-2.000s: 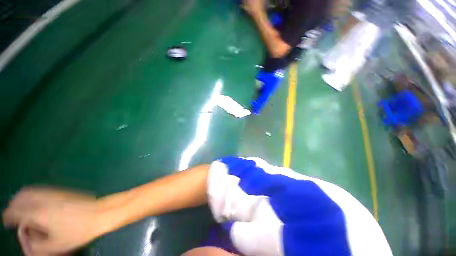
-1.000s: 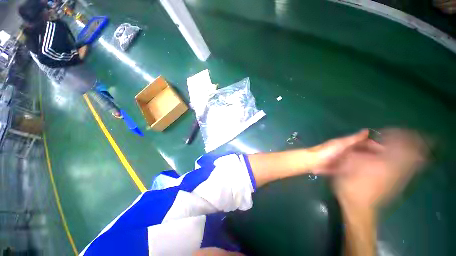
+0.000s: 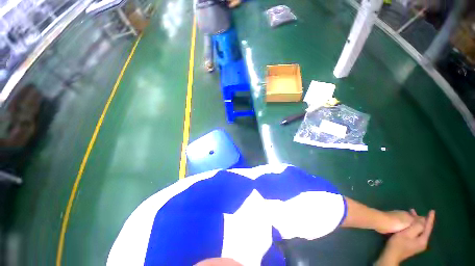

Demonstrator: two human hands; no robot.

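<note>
My left hand (image 3: 398, 221) is at the lower right, at the end of the arm with the white and blue sleeve. My right hand (image 3: 412, 243) comes up from the bottom edge and touches it; the fingers overlap. A finger points up at the right. No held object can be made out between the hands. Tiny silver rings (image 3: 374, 182) lie on the green bench above the hands. A crinkled clear plastic bag (image 3: 338, 124) with a white label lies further up.
An open cardboard box (image 3: 284, 83), a dark pen-like tool (image 3: 293, 119) and a white paper (image 3: 319, 93) lie beside the bag. A white post (image 3: 357, 41) stands behind. Blue stools (image 3: 213, 150) stand left of the bench, where a person is partly visible.
The view has swung from one side of the bench to the other, then further along it. The hands, blurred a second ago, are now clearer and touching at the lower right.
</note>
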